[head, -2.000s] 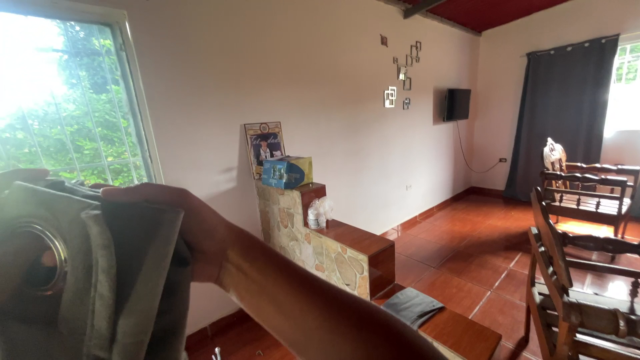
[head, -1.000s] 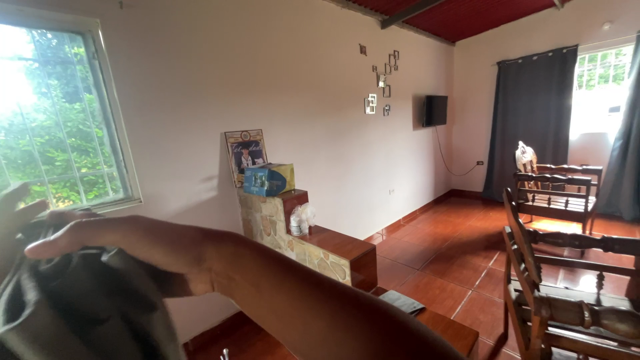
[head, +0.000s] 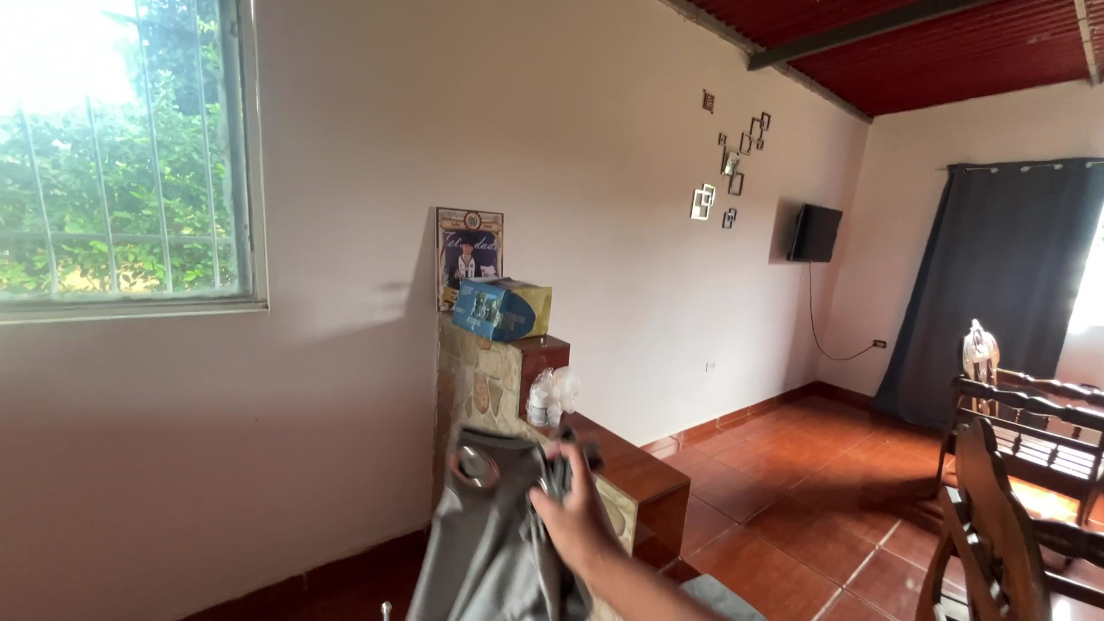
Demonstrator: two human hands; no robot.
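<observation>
A grey grommet curtain (head: 492,526) hangs in gathered folds at the bottom centre of the head view, with a metal ring (head: 474,467) near its top edge. My right hand (head: 573,509) grips the bunched top of the curtain from the right side, fingers bent around the folds. Part of the curtain runs below the frame's edge. My left hand is not in view. At the bottom left, the tip of a thin metal object (head: 385,611) shows; what it belongs to is hidden.
Behind the curtain stands a stepped stone-faced ledge (head: 638,461) bearing a blue and yellow box (head: 500,309), a framed picture (head: 470,250) and a plastic-wrapped item (head: 552,397). A barred window (head: 129,155) is at left. Wooden chairs (head: 992,526) stand at right; a dark curtain (head: 992,285) hangs beyond.
The grey curtain and my right hand have moved from the left side to the bottom centre, farther from the camera. The other hand at the far left has left the view.
</observation>
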